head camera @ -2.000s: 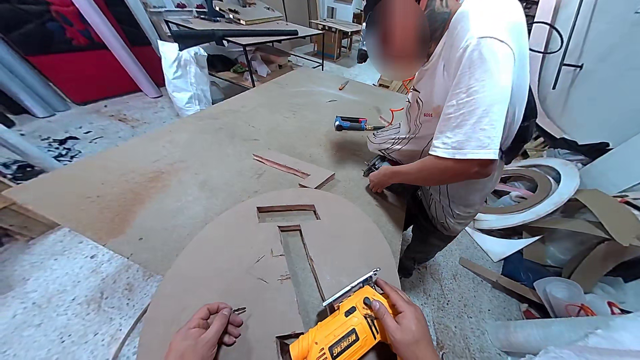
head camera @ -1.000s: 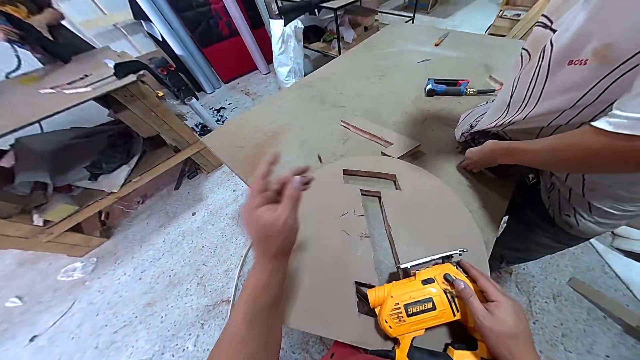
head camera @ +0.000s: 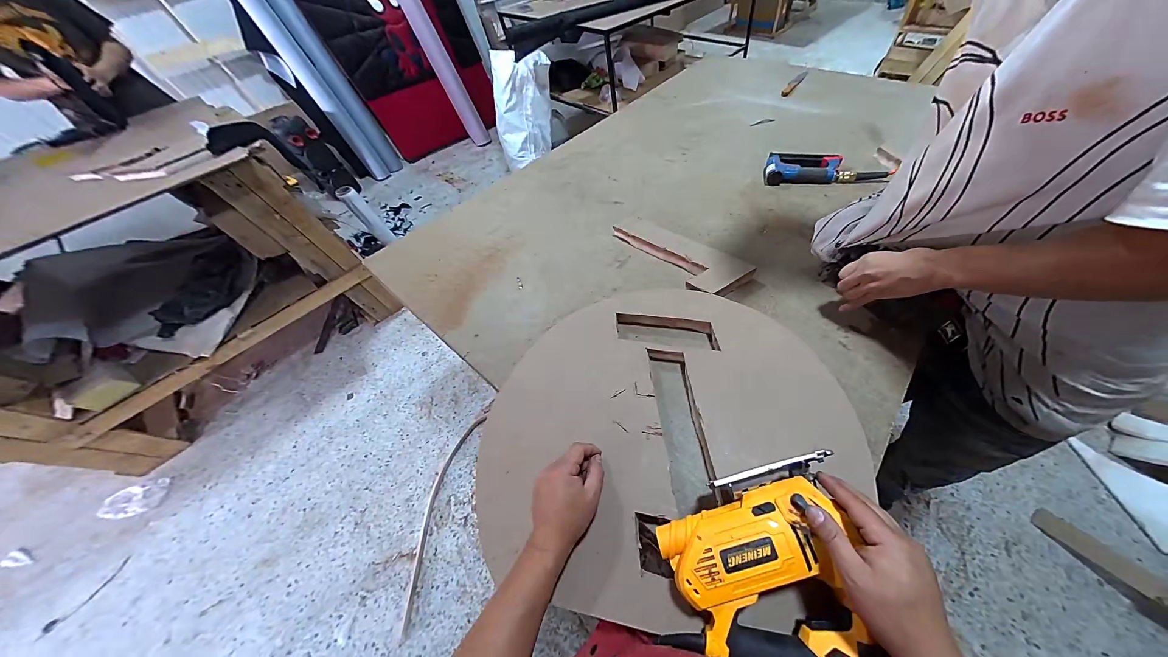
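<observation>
My right hand point(head camera: 881, 570) is closed on the body of a yellow jigsaw point(head camera: 762, 547), which lies on its side over the near right part of a round fibreboard disc point(head camera: 566, 383). The jigsaw's metal shoe points away from me. Rectangular slots are cut in the disc, and small dark slivers lie beside the long middle slot. Over the left part of the disc is my left hand point(head camera: 568, 493), its fingers curled together; whether anything small is between them I cannot tell. Offcut pieces of board point(head camera: 725, 271) lie just beyond the disc's far edge.
A co-worker point(head camera: 1031, 201) stands at the right edge of the large worktable point(head camera: 538, 210), one hand low beside it. A blue and black air tool point(head camera: 808, 170) and a small knife point(head camera: 794, 84) lie farther back. A cable point(head camera: 427, 529) hangs at left, near a wooden bench point(head camera: 301, 233).
My left hand, raised with its fingers apart one second ago, is now low over the disc with its fingers curled. My right hand stays on the jigsaw. The view has swung left since the first frame.
</observation>
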